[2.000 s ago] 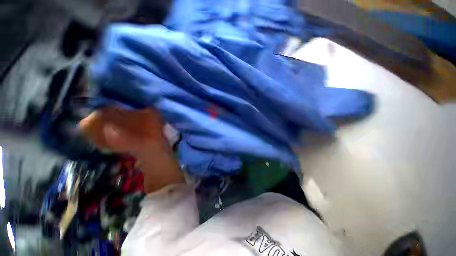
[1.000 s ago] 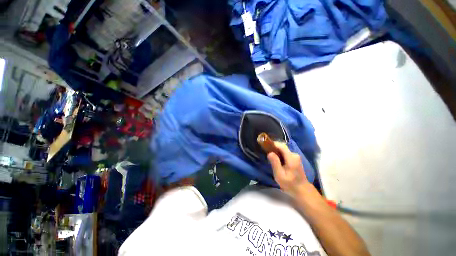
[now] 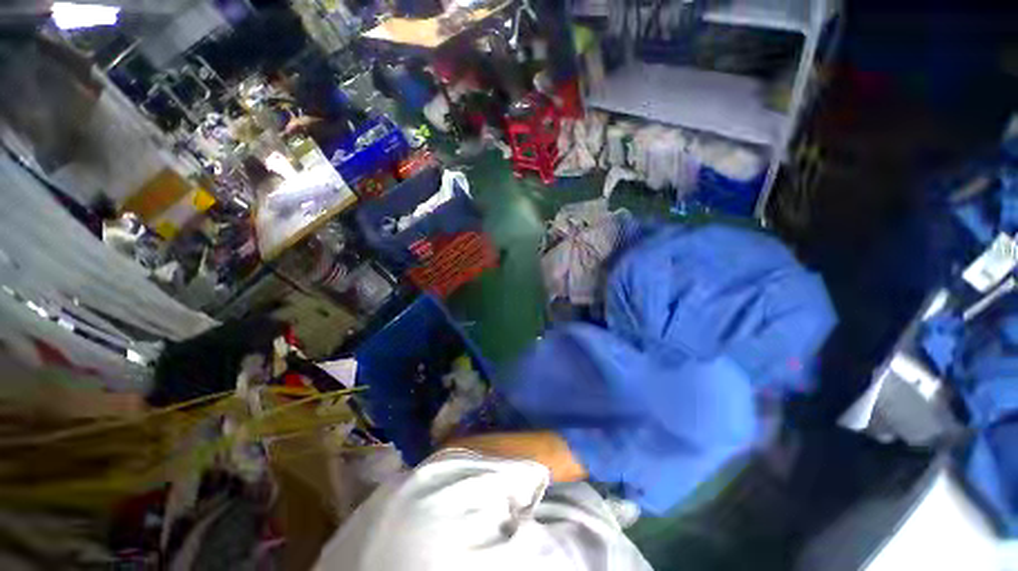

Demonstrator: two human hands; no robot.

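A blue jacket (image 3: 647, 418), blurred, hangs low in front of me at the end of my left arm. My left hand (image 3: 547, 452) is blurred and mostly covered by this cloth; only the wrist side shows and the fingers are hidden, with the cloth held up on it. A rounded blue mound of jackets (image 3: 720, 290) lies just beyond, touching or overlapped by the held jacket. My right hand is not in view, and no iron shows.
More blue jackets (image 3: 994, 368) and white paper or tags (image 3: 910, 402) are at the right edge, above the white table corner (image 3: 943, 530). A dark blue bin (image 3: 413, 368), an orange crate (image 3: 452, 262), a red stool (image 3: 534, 139) and a metal shelf (image 3: 703, 100) stand around the green floor.
The view has swung left, away from the table. The iron and my right hand have left the picture. The jacket has moved with my left arm toward the blue mound.
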